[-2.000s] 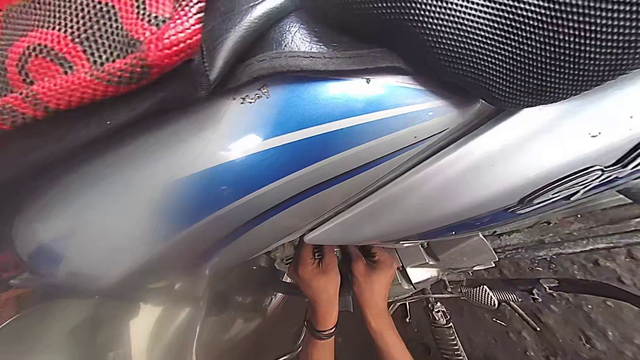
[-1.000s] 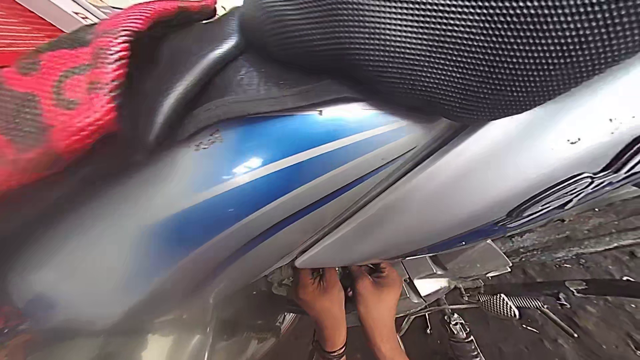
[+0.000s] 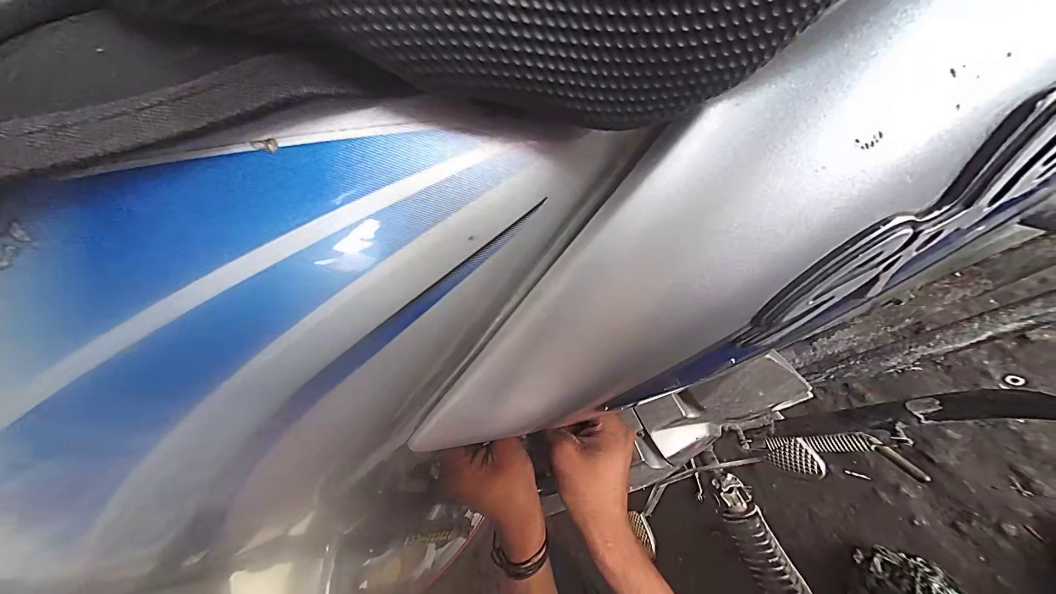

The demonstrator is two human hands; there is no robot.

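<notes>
My left hand [image 3: 495,478], with dark bands on its wrist, reaches up under the lower edge of a motorcycle's silver side panel [image 3: 577,330]. Close beside it on the right, my right hand [image 3: 592,462] reaches under the same edge. The fingertips of both hands are hidden behind the panel, so what they hold or touch there cannot be seen. Left of the panel is the silver bodywork with blue stripes [image 3: 247,289], split from the panel by a dark seam. A black textured seat cover [image 3: 561,58] lies above.
At lower right are a footpeg [image 3: 794,458], a coil spring [image 3: 763,549] and a black bar [image 3: 973,406] over dark, dirty ground. A metal cover [image 3: 759,384] juts out below the panel. A tangled dark clump [image 3: 903,571] lies on the ground.
The view has moved closer to the side panel, and the red patterned cover has left the frame. Both hands remain under the panel's lower edge.
</notes>
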